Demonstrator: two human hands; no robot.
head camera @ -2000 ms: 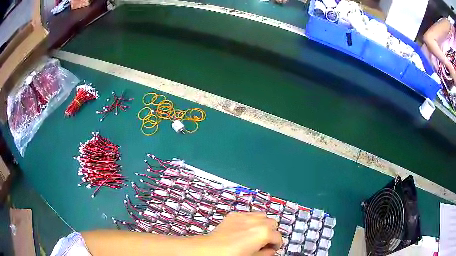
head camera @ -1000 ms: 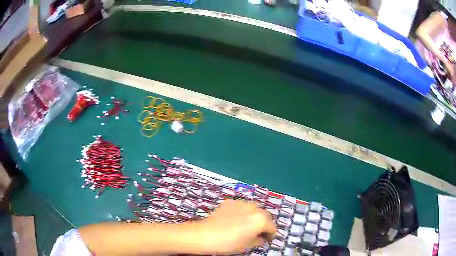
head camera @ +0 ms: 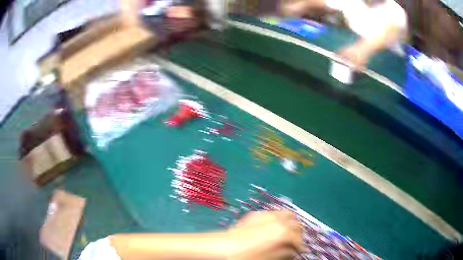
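Note:
The frame is blurred. My left hand (head camera: 269, 234), with a bare forearm and white cuff, lies over the left part of the rows of small components (head camera: 330, 245), which carry red and black wires. Its fingertips are blurred, so I cannot tell if they hold anything. The rows run off the bottom edge. A heap of loose red wire leads (head camera: 200, 181) lies on the green bench left of the rows. My right hand is not in view.
A bag of leads (head camera: 127, 96), a red bundle (head camera: 184, 114), stray leads (head camera: 226, 129) and yellow rubber bands (head camera: 276, 148) lie towards the conveyor edge. Opposite, a person's arm (head camera: 373, 43) reaches to a white cup-like part (head camera: 341, 72) beside the blue bin (head camera: 431, 96). Cartons stand left.
The view has swung left, so the bench things sit further right and the fan is out of frame. My left hand has moved to the left part of the rows. Another person's arm now shows opposite.

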